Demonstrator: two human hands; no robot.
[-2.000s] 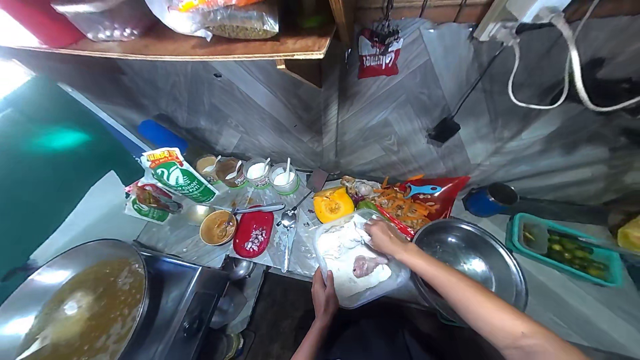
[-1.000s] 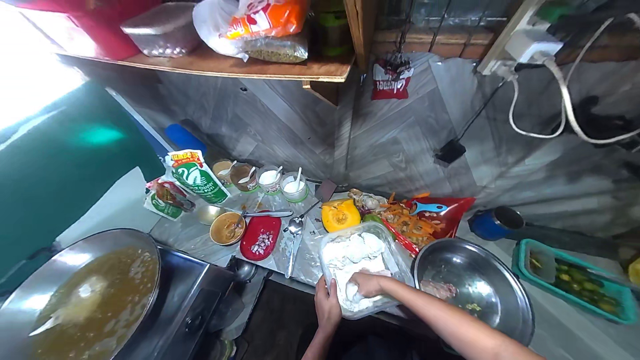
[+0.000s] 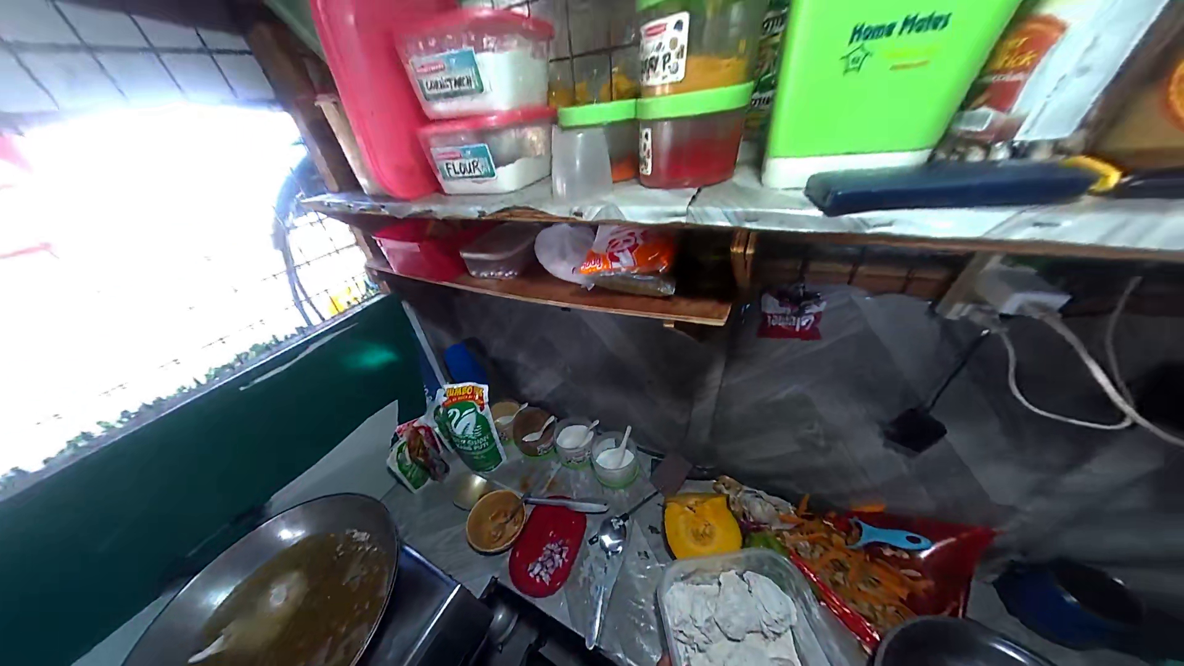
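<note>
Neither of my hands shows clearly now; only a small bit of skin may show at the bottom edge beside the tub. A clear plastic tub [image 3: 735, 615] holds flour-coated pieces at the bottom. Behind it lies a cut piece of squash [image 3: 703, 525], with orange peelings [image 3: 865, 573] and a blue-handled peeler [image 3: 890, 536] to the right. A red chopping board [image 3: 548, 552] bears chopped bits, beside a spoon [image 3: 611, 536] and a small bowl of brown mix [image 3: 496, 521]. On the left, a wok [image 3: 393, 564] holds oil with something pale in it.
Small tubs of powder [image 3: 614, 460] with spoons stand by a green-and-white pouch [image 3: 469, 425]. A dark pot [image 3: 1068, 601] is at the right, near a metal bowl's rim [image 3: 953, 638]. Above are a lower shelf [image 3: 555, 293] and an upper shelf [image 3: 721, 208] with containers.
My hands, earlier at the tub, have dropped out of clear sight. The view has tilted up to the shelves. A pinkish piece in the tub earliest was later in the metal bowl.
</note>
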